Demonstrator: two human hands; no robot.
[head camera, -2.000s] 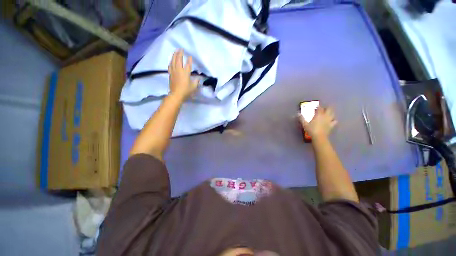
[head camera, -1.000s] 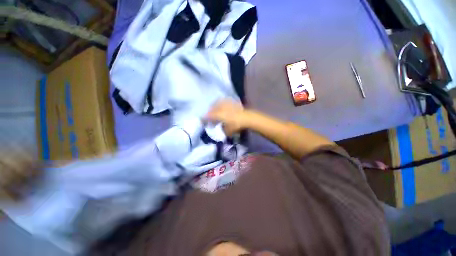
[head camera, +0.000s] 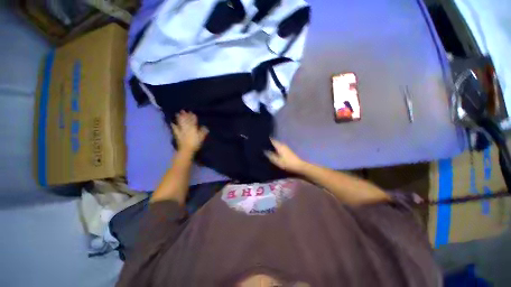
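Observation:
A white garment (head camera: 207, 53) with black patches lies on the purple table. Its black part (head camera: 230, 112) spreads towards my body and reaches the table's front edge. My left hand (head camera: 189, 133) lies on the left of the black part with its fingers apart. My right hand (head camera: 284, 157) is at the right edge of the black part; its fingertips touch the cloth, and whether they pinch it cannot be told.
A phone (head camera: 345, 97) with a lit screen lies on the purple table (head camera: 386, 134), with tweezers (head camera: 409, 104) to its right. An iron (head camera: 469, 95) stands at the right edge. Cartons stand left (head camera: 84, 106) and lower right (head camera: 468, 196). Grey cloth (head camera: 131, 224) lies below left.
The garment's black part now lies flat before me, where white cloth was. My left hand has come from the far left onto it. My right hand has moved from the phone to the garment.

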